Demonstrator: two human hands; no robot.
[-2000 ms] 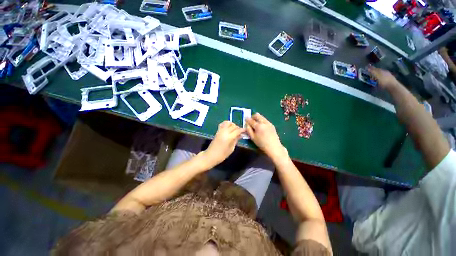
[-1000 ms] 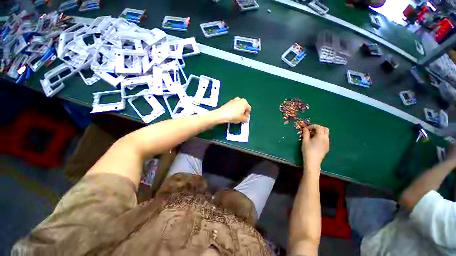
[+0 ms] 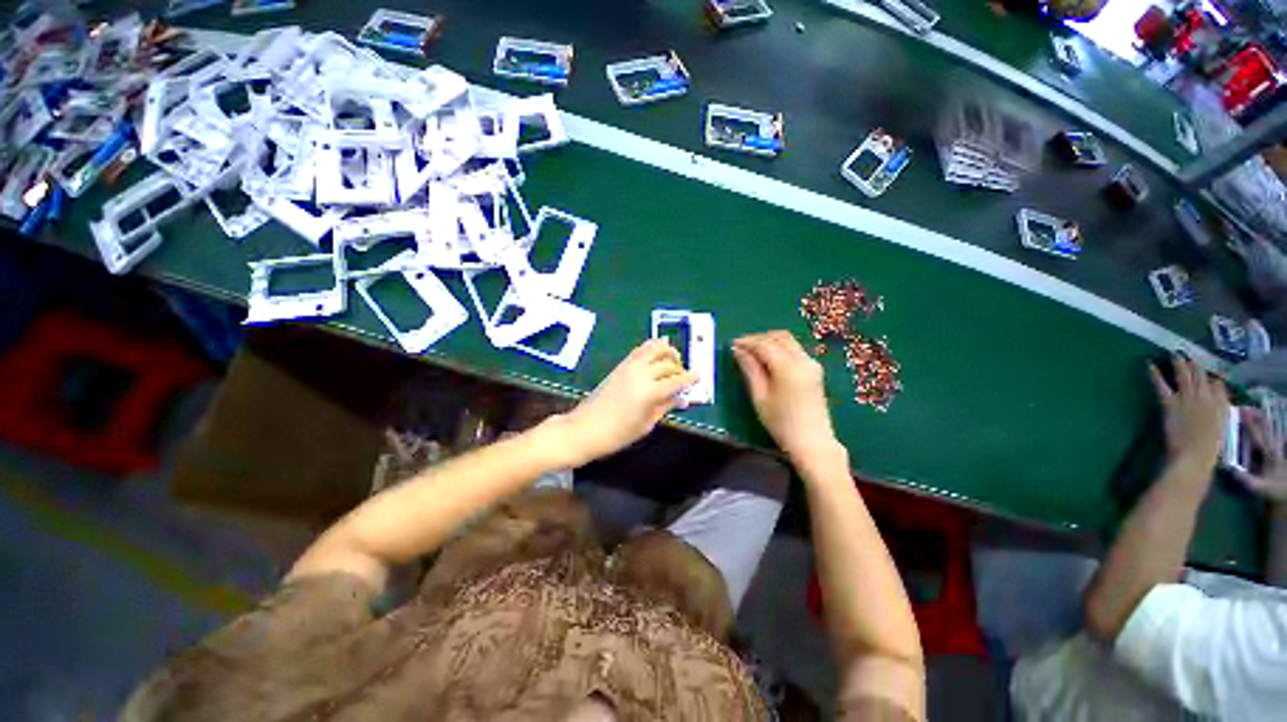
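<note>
A white plastic frame (image 3: 704, 356) lies on the green bench in front of me, near its edge. My left hand (image 3: 647, 387) has its fingers on the frame's left and lower side and holds it. My right hand (image 3: 778, 378) is just right of the frame, thumb and fingertips close together; whether a tiny piece is between them is too small to tell. Small copper-coloured parts (image 3: 872, 372) lie in two joined loose piles right of my right hand. A big heap of white frames (image 3: 353, 167) lies at the left.
Part-assembled units (image 3: 744, 130) sit spaced along the dark belt behind a pale strip (image 3: 847, 210). A blurred stack of frames (image 3: 980, 150) stands on the belt. Units with blue parts (image 3: 85, 155) are heaped far left. A neighbour's hands (image 3: 1195, 409) are at right. A cardboard box (image 3: 268, 430) is below the bench.
My right hand has moved left from the copper-coloured pile towards the frame. My left hand has lowered onto the frame's lower left. One white frame has gone from the heap's right edge. The belt units have shifted right.
</note>
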